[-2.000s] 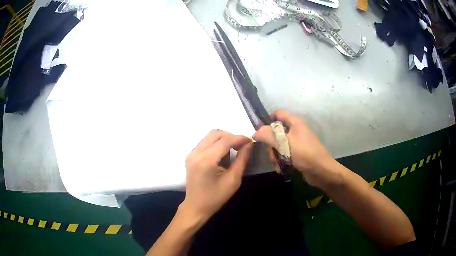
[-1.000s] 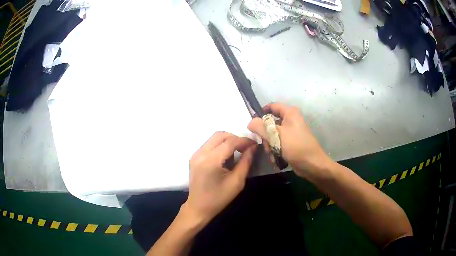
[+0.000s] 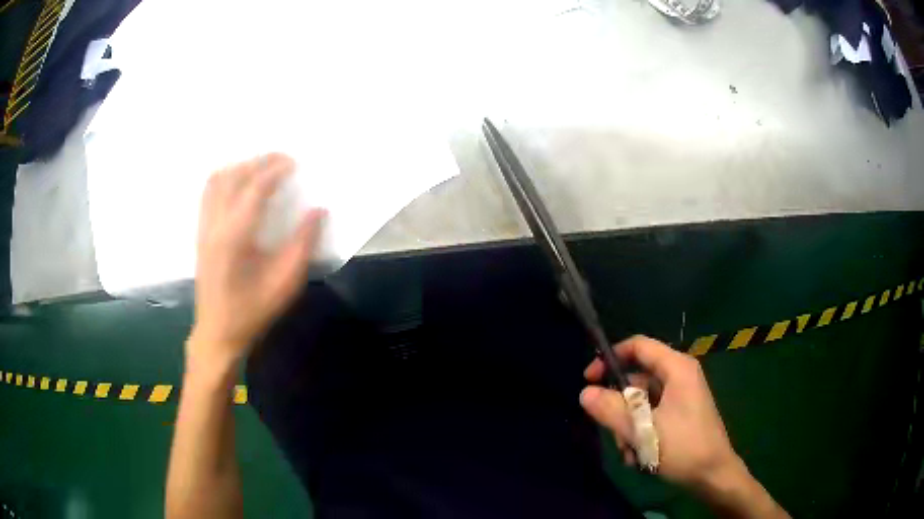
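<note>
The large white fabric (image 3: 304, 101) lies flat on the cutting table, with a curved corner near the front edge. My left hand (image 3: 258, 248) is over its front part, fingers spread and slightly blurred; whether it pinches the fabric cannot be told. My right hand (image 3: 674, 405) grips the handles of the long black shears (image 3: 552, 243), one handle wrapped in pale cloth. The shears' blades look closed and point forward and left over the table edge, apart from the fabric.
The cutting table (image 3: 648, 182) has its front edge before me. Navy fabric pieces (image 3: 61, 101) lie at the left, and navy and white scraps (image 3: 861, 61) at the far right. Part of a tape measure (image 3: 689, 8) shows at the top. Yellow-black tape (image 3: 745, 337) marks the green floor.
My right hand has drawn the shears back, right and off the fabric's edge. My left hand has moved left. The fabric's front right corner now lies further left, and the view has shifted.
</note>
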